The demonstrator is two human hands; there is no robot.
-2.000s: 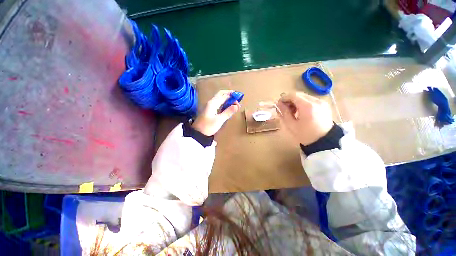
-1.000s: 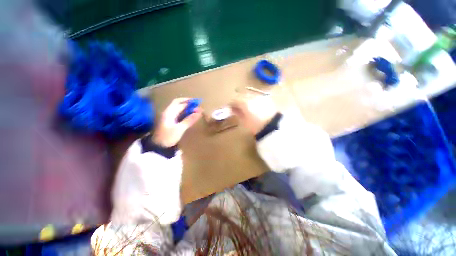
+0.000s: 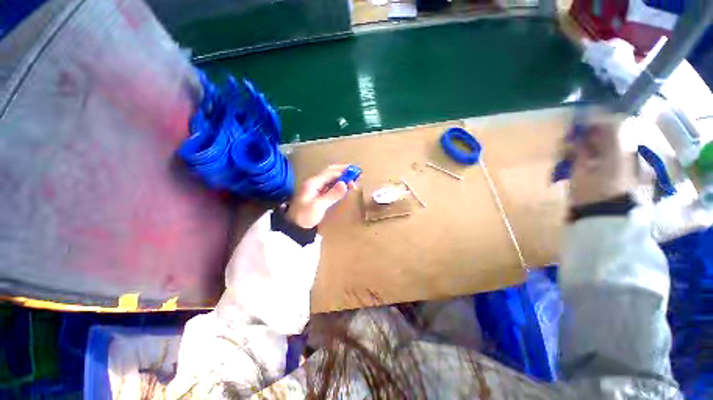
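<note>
My left hand [image 3: 318,195] grips a small blue fitting [image 3: 350,173], left of the dish. My right hand [image 3: 600,160] is raised at the right of the bench and blurred by motion. A blue piece [image 3: 563,169] shows at its fingers; its shape and the exact grip are unclear. A white glue dish [image 3: 389,194] sits on a small brown card [image 3: 388,212]. One thin applicator stick [image 3: 415,194] lies against the dish and another stick [image 3: 445,170] lies on the cardboard. A blue oval ring [image 3: 460,146] rests near the bench's far edge.
Blue tailed parts [image 3: 242,156] are heaped against the red-stained grey panel [image 3: 117,172]. A green conveyor belt [image 3: 438,74] runs behind the cardboard mat [image 3: 438,258]. A blue strap-like piece [image 3: 657,170] lies at far right. A blue-rimmed bin [image 3: 97,363] is at lower left.
My right hand has moved from beside the dish to the far right, and a blue piece now shows at it. A stick lies beside the dish. My left hand still holds the fitting.
</note>
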